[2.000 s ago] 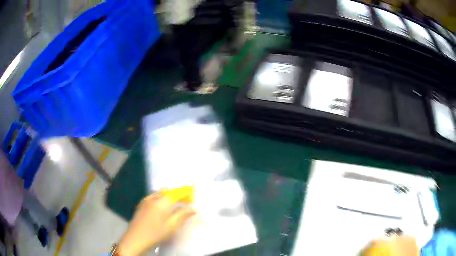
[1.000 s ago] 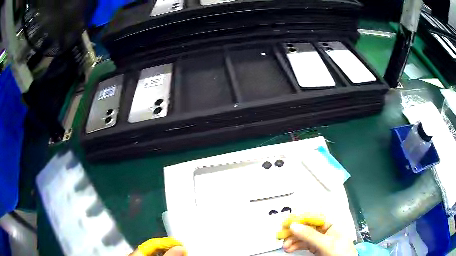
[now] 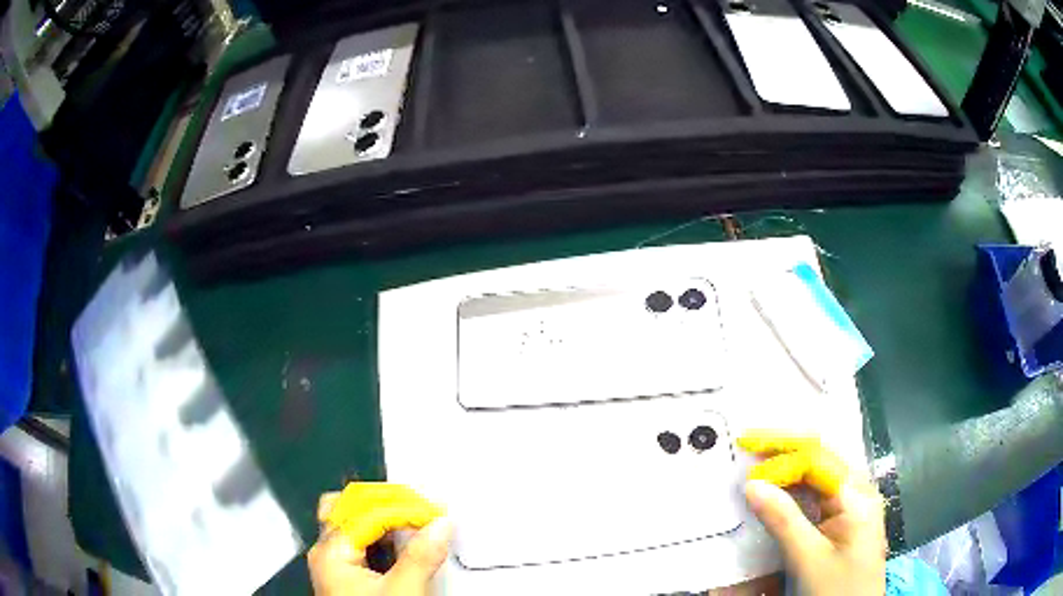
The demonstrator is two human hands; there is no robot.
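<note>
Two silver-white phone back covers lie lengthwise in the white pad (image 3: pixel 420 349), an upper one (image 3: pixel 583 355) and a lower one (image 3: pixel 583 501), camera holes at the right. My left hand (image 3: pixel 379 541), with yellow finger cots, pinches at the lower cover's left end. My right hand (image 3: pixel 816 501), also with yellow cots, pinches at its right end, beside the camera holes. The clear protective film between my fingers is nearly invisible; its edges cannot be made out. A white scraper with a blue edge (image 3: pixel 816 320) lies at the pad's upper right.
A pale film sheet stack (image 3: pixel 175 431) lies at left on the green mat (image 3: pixel 309 349). Stacked black foam trays (image 3: pixel 583 181) stand behind the pad, with covers in the left and right slots. A small blue bin (image 3: pixel 1008 309) holds a bottle at right; shiny plastic film lies below it.
The view has tilted down, so the pad appears higher. My left hand has come further into view at the lower cover's left end; my right hand has moved right, past the camera holes.
</note>
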